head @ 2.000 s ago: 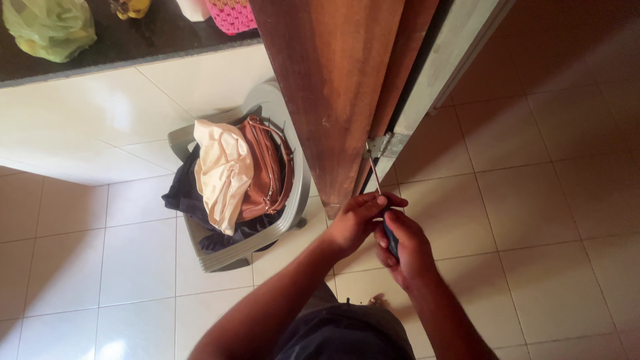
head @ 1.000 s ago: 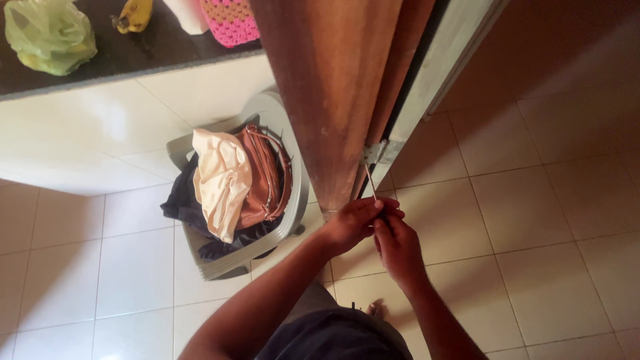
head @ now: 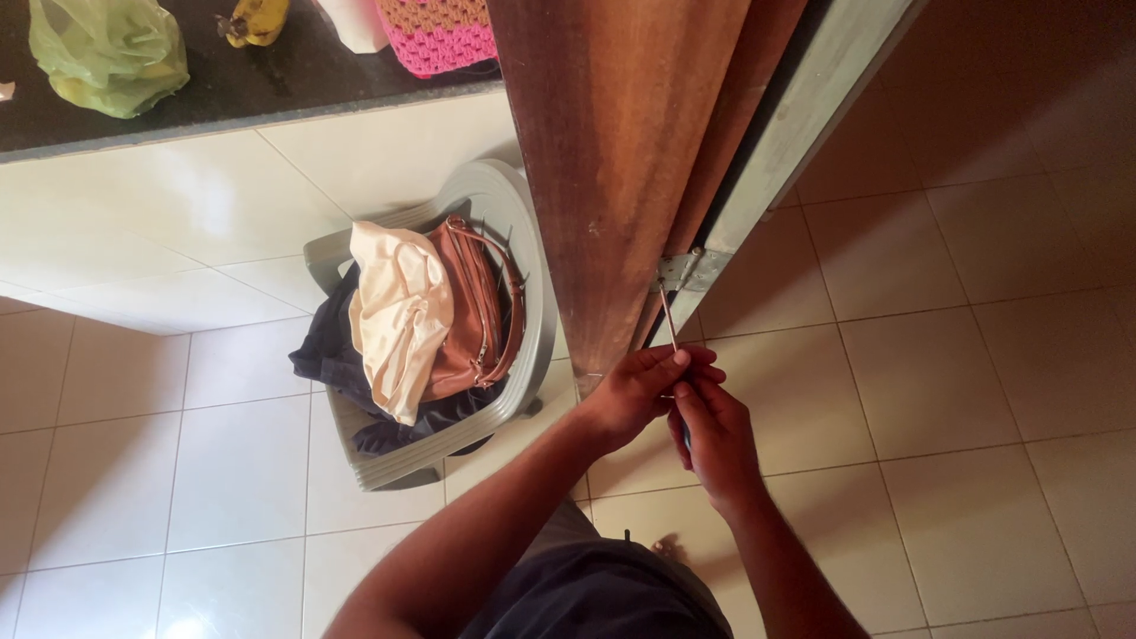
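My right hand is closed round the dark handle of a screwdriver. Its thin metal shaft points up to a metal hinge between a brown wooden door and a pale door frame. The fingers of my left hand pinch the shaft just above the handle. The tip meets the hinge's left part, at what looks like a screw; the exact contact is too small to tell. Another screw or pin stands out at the hinge's right part.
Left of the door, a grey plastic chair holds a brown handbag, cream cloth and dark cloth. Behind it, a dark countertop bears a green plastic bag, bananas and a pink crocheted item. Tiled floor lies below.
My right hand has turned about the screwdriver's handle since two seconds ago, when more of the handle showed. My left hand stays at the shaft.
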